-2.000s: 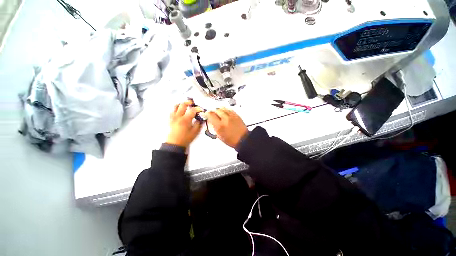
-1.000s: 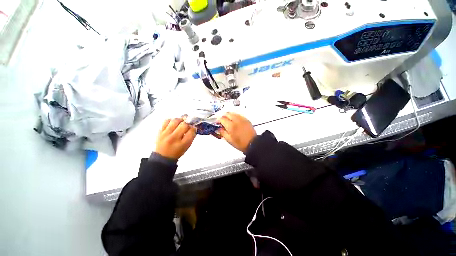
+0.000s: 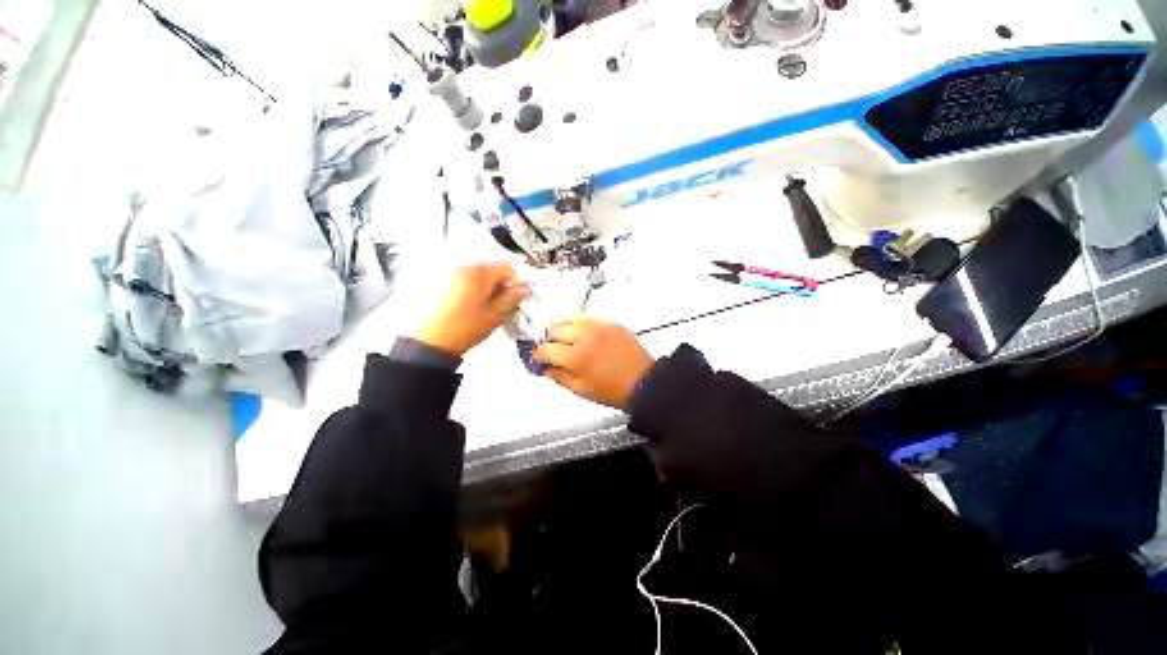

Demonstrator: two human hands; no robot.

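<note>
A small piece of pale cloth with a dark-blue edge (image 3: 530, 352) is between my two hands, just in front of the sewing machine's needle area. My left hand (image 3: 474, 307) pinches its upper left part. My right hand (image 3: 595, 360) holds its lower right part by the dark-blue edge. Most of the piece is hidden by my fingers. The presser foot and needle (image 3: 576, 243) are above and slightly right of the cloth, apart from it. The white sewing machine (image 3: 793, 141) has a blue stripe and a dark panel.
A crumpled pale grey cloth pile (image 3: 237, 243) lies at left. Thread snips (image 3: 765, 278), a black-handled tool (image 3: 808, 218), a dark cluster of small fittings (image 3: 902, 256) and a smartphone (image 3: 1001, 279) with white cord lie at right. Dark-blue cloth (image 3: 1049, 480) sits below the table at right.
My left hand has moved up toward the needle area and my right hand slightly down. The cloth between them is now slanted and more bunched. The whole view has shifted a little.
</note>
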